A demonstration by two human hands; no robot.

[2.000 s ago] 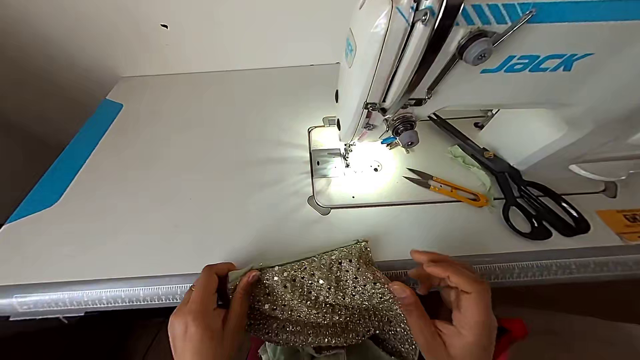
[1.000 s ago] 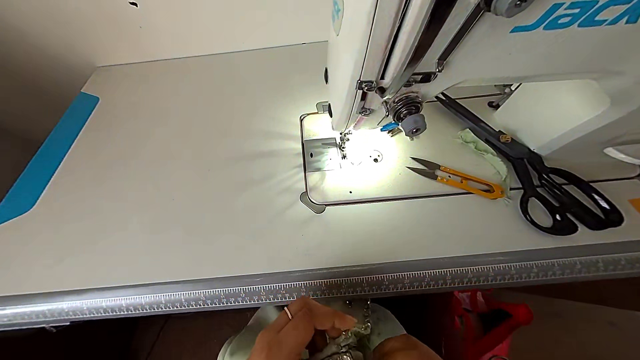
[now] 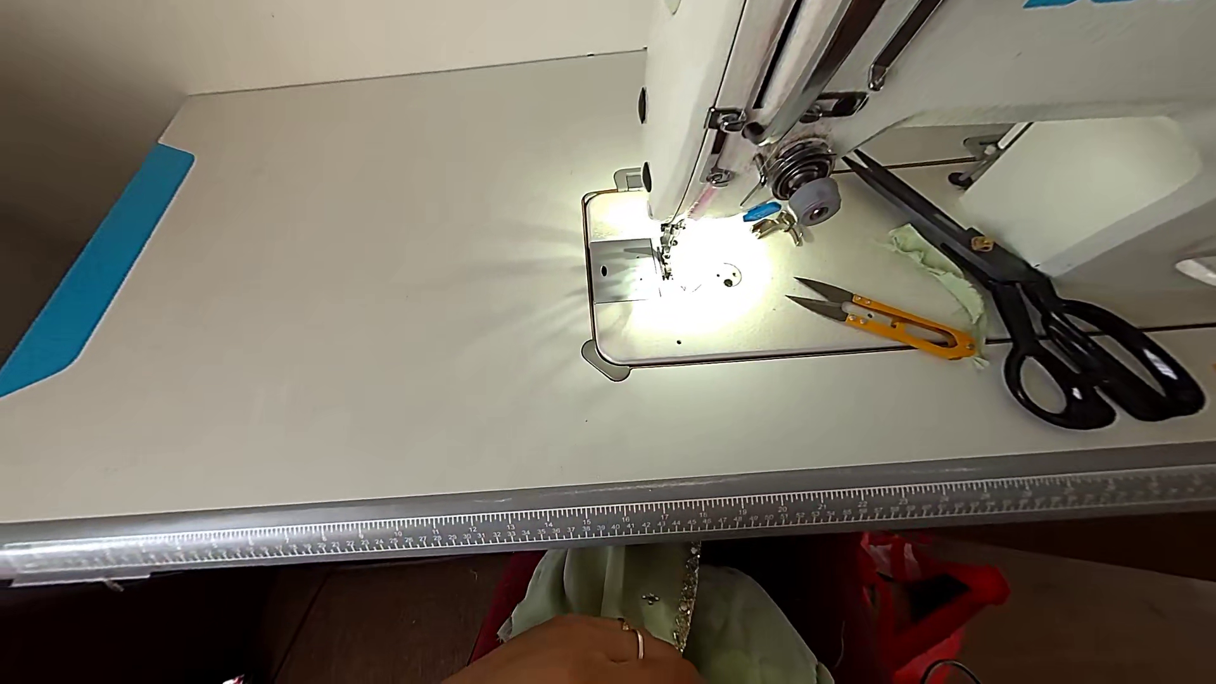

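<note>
My left hand (image 3: 579, 654), with a ring on one finger, is partly in view at the bottom edge. It lies on pale green fabric (image 3: 750, 617) with a sequined gold trim, below the table edge. Its fingertips are hidden, so its grip cannot be told. My right hand is out of view. On the table, the sewing machine (image 3: 950, 66) has its lamp lit over the needle plate (image 3: 622, 271). Orange thread snips (image 3: 898, 326) and black-handled fabric scissors (image 3: 1054, 332) lie right of the needle, beside a pale green scrap (image 3: 936, 261).
A measuring tape strip (image 3: 608, 521) runs along the front edge of the white table (image 3: 380, 332). A blue panel (image 3: 104, 256) marks the table's left side. Under the edge at right hangs a red plastic bag (image 3: 936, 598). A wall stands behind.
The sequined fabric and my left hand have gone from the table's front edge to below it. My right hand has left the view. The view has shifted somewhat.
</note>
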